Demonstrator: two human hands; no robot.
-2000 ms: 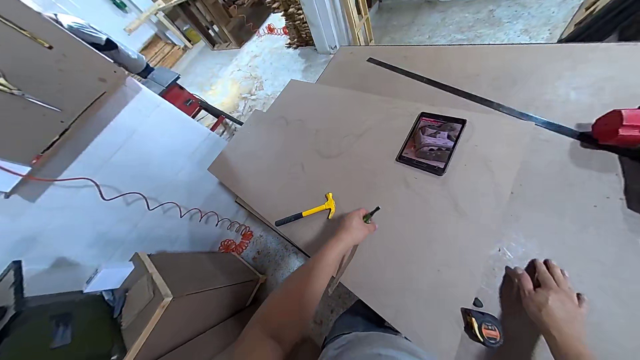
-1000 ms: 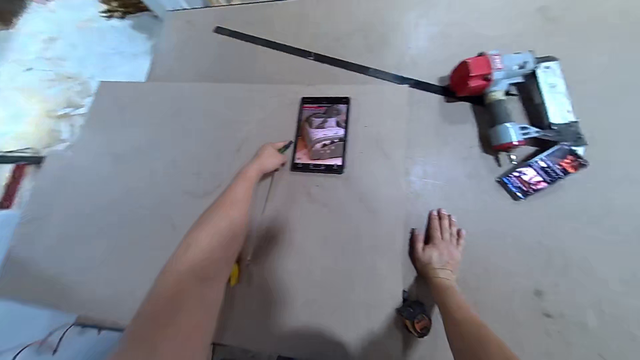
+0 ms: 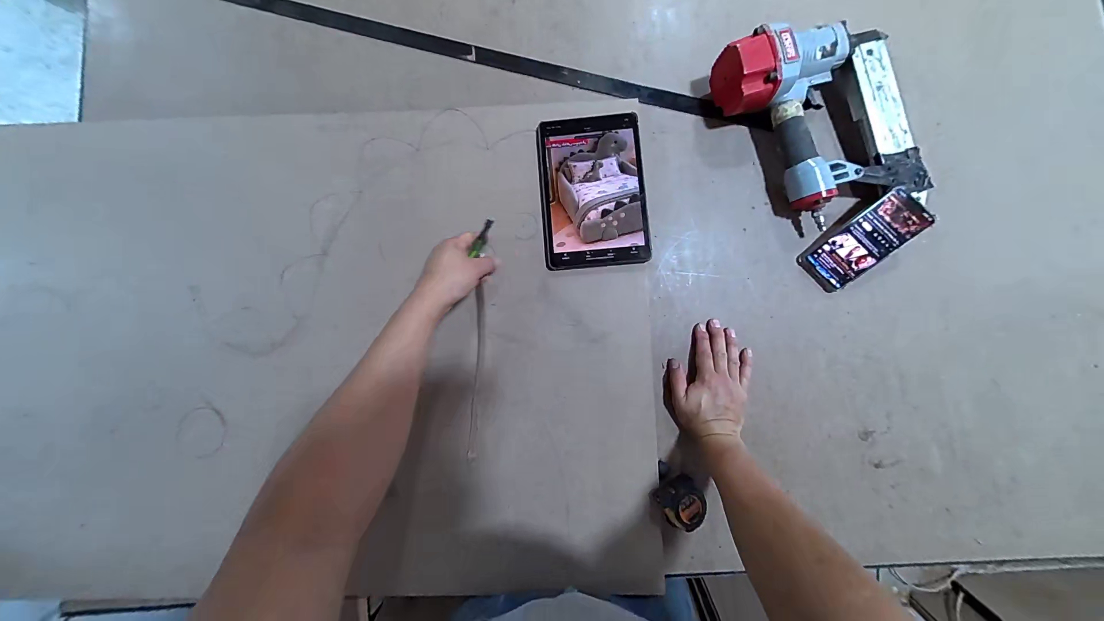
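Note:
My left hand (image 3: 455, 267) holds a short green and black tool (image 3: 481, 239), perhaps a marker or a knife, over a large tan board (image 3: 552, 388). A thin strip or cord (image 3: 477, 371) runs from below this hand toward the near edge. Faint curved pencil lines (image 3: 323, 250) mark the board left of the hand. To the hand's right lies a tablet (image 3: 593, 191) showing a dinosaur-shaped bed. My right hand (image 3: 711, 388) rests flat, palm down and empty, on the surface just right of the board. A tape measure (image 3: 681, 503) sits by the right wrist.
A red and grey pneumatic nailer or stapler (image 3: 798, 112) lies at the upper right, with a phone (image 3: 865, 239) beside it. A long dark metal strip (image 3: 483, 56) crosses behind the tablet and ends at the tool. The worktable's near edge (image 3: 949, 561) is at the lower right.
The view has swung right and down. The hammer seen beside my left hand two seconds ago is out of sight now. My right hand is still flat near the tape measure.

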